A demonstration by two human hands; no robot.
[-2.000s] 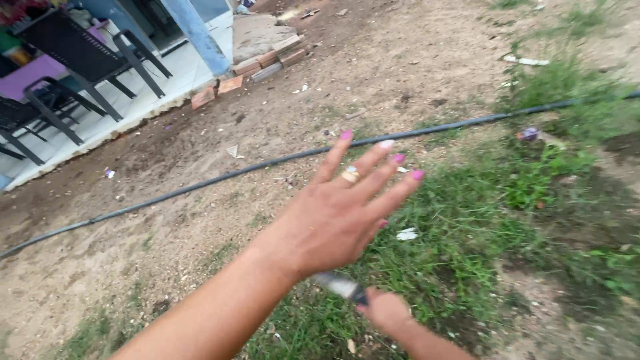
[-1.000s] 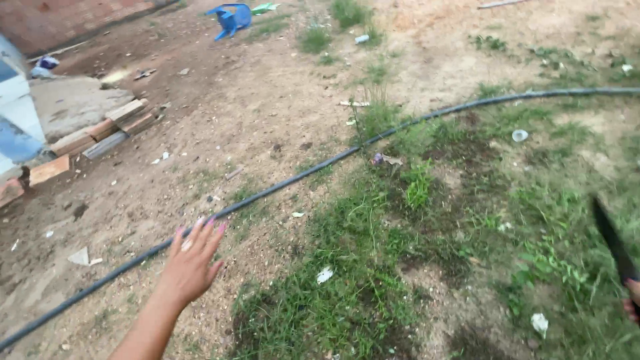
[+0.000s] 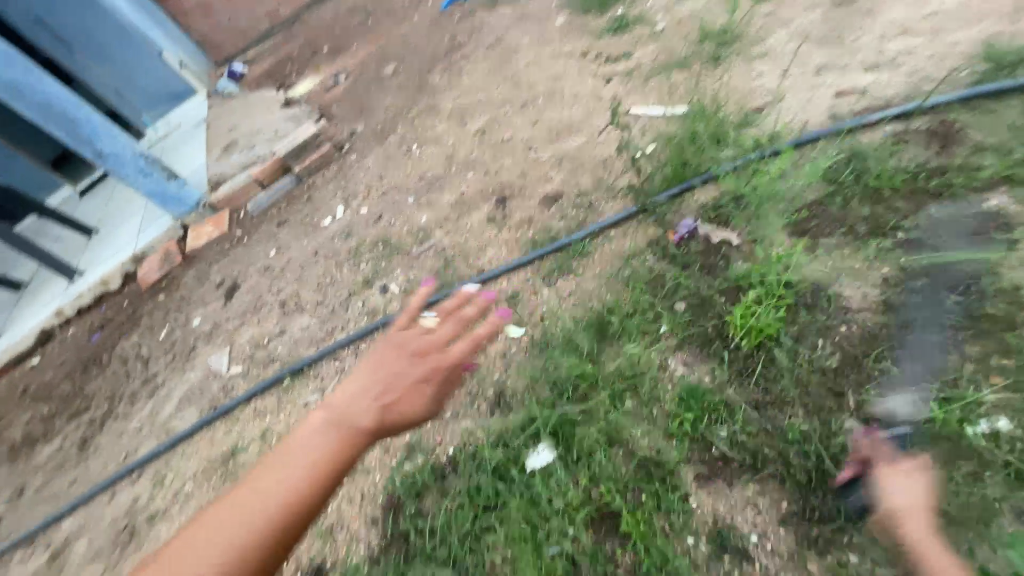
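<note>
My left hand [image 3: 424,364] is stretched out over the ground with its fingers apart and nothing in it; it wears a ring and pink nail polish. Behind its fingertips runs a dark hose [image 3: 552,248] lying across dirt and grass. At the lower right, my right hand [image 3: 900,480] is closed around the dark handle of a machete-like blade [image 3: 928,336]. The blade is heavily blurred and points up and away above the grass [image 3: 608,400]; whether it touches any stems I cannot tell.
Bricks [image 3: 208,230] edge a tiled porch [image 3: 152,216] at the upper left, where a blue post [image 3: 88,128] and dark chair legs [image 3: 40,248] stand. White scraps [image 3: 541,456] and a purple scrap [image 3: 685,230] lie about the grass and dirt.
Since one second ago the blade has swung from pointing up-left at the right edge to upright and blurred. My left hand stays outstretched. The view has shifted toward the porch.
</note>
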